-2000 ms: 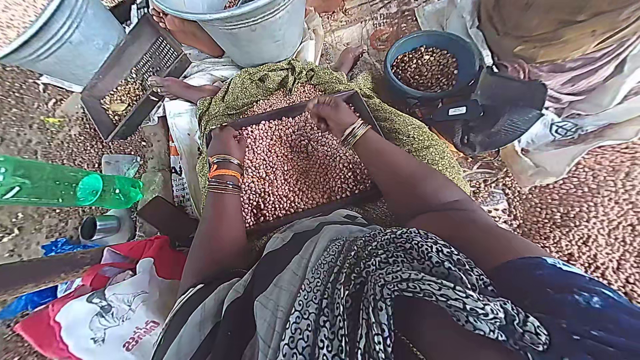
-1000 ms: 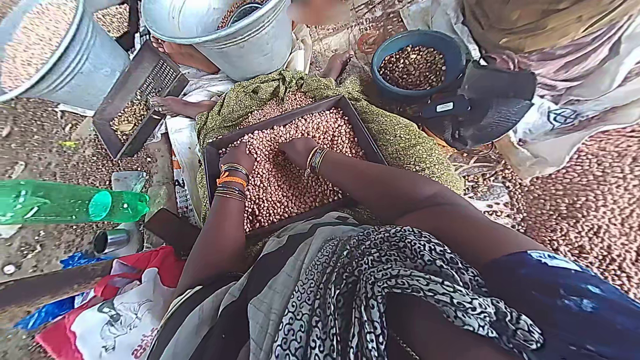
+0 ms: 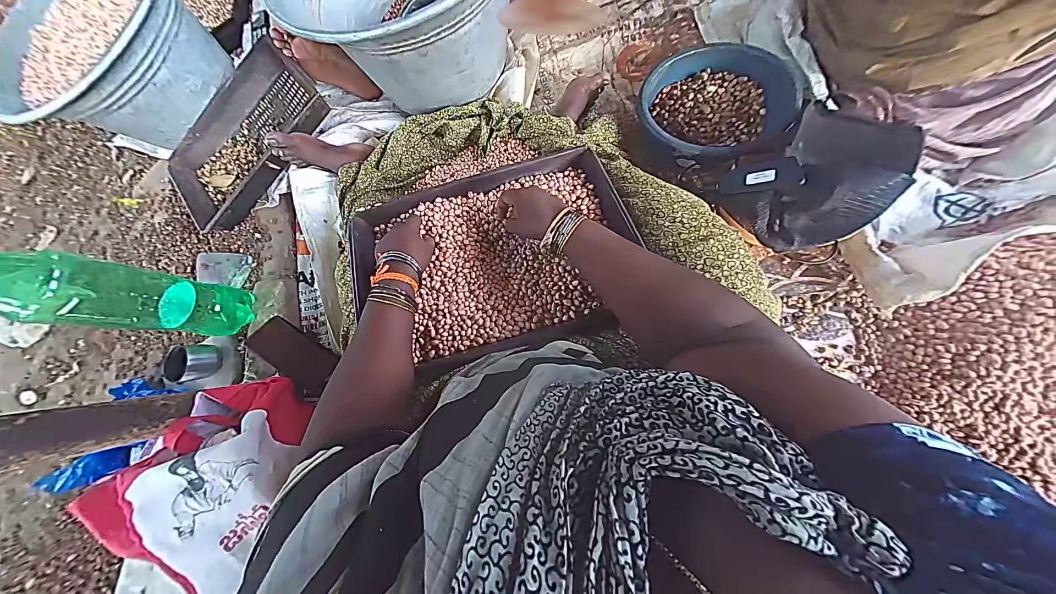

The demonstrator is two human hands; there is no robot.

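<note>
A dark rectangular tray (image 3: 615, 198) full of pinkish-brown nuts or seeds (image 3: 511, 289) rests across my lap on a yellow-green patterned cloth (image 3: 701, 247). My left hand (image 3: 408, 239), with bangles and an orange band at the wrist, is at the tray's left side, fingers curled down at the nuts. At the upper middle of the tray my right hand (image 3: 528, 213) is curled over the nuts, with thin bangles on its wrist. Whether either hand holds any nuts cannot be told. More of the nuts lie on the cloth beyond the tray's far edge.
Metal buckets (image 3: 412, 70) stand at the upper left, beside a slotted crate (image 3: 210, 136). A blue basin (image 3: 652, 91) of darker pieces and a black scoop-like object (image 3: 858, 181) are at the upper right. A green plastic bottle (image 3: 99, 289), metal cup (image 3: 191, 363) and red-white bag (image 3: 198, 487) lie left.
Since one second ago, my hands have moved apart; they were closer together over the nuts. My right hand is now nearer the tray's far edge.
</note>
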